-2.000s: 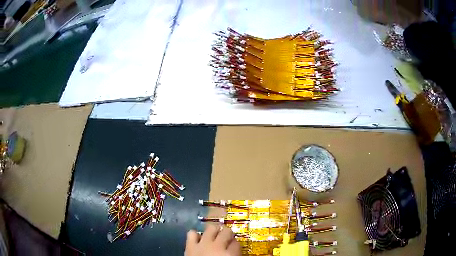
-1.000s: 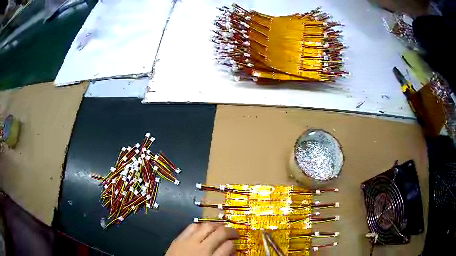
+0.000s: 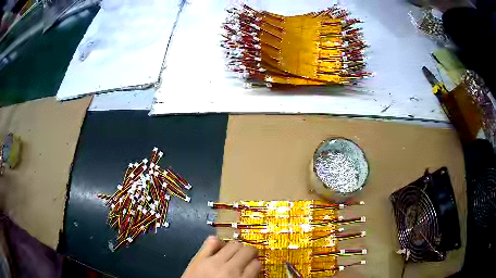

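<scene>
An amber flexible circuit panel (image 3: pixel 288 228) lies at the bottom centre, with connector leads sticking out on both sides. My left hand (image 3: pixel 224 259) is at its lower left edge, fingers curled; its fingertips are at a lead, and whether they grip it cannot be told. A thin metal tip (image 3: pixel 292 270), likely the soldering iron's, shows over the panel at the bottom edge; its handle is out of view. My right hand is not in view. A loose heap of connector leads (image 3: pixel 142 198) lies on the black mat (image 3: pixel 155 127).
A round tin (image 3: pixel 341 168) of silvery shavings stands behind the panel. A black fume fan (image 3: pixel 427 217) stands at the right. A stack of finished panels (image 3: pixel 296 46) lies on the white board (image 3: pixel 201 92). Yellow-and-black cutters (image 3: pixel 435 81) lie far right. Brown cardboard (image 3: pixel 266 157) covers the bench.
The yellow handle seen two seconds ago has dropped out of view, and the metal tip is lower in the picture. My left hand stays near the panel's left edge. The camera view has shifted.
</scene>
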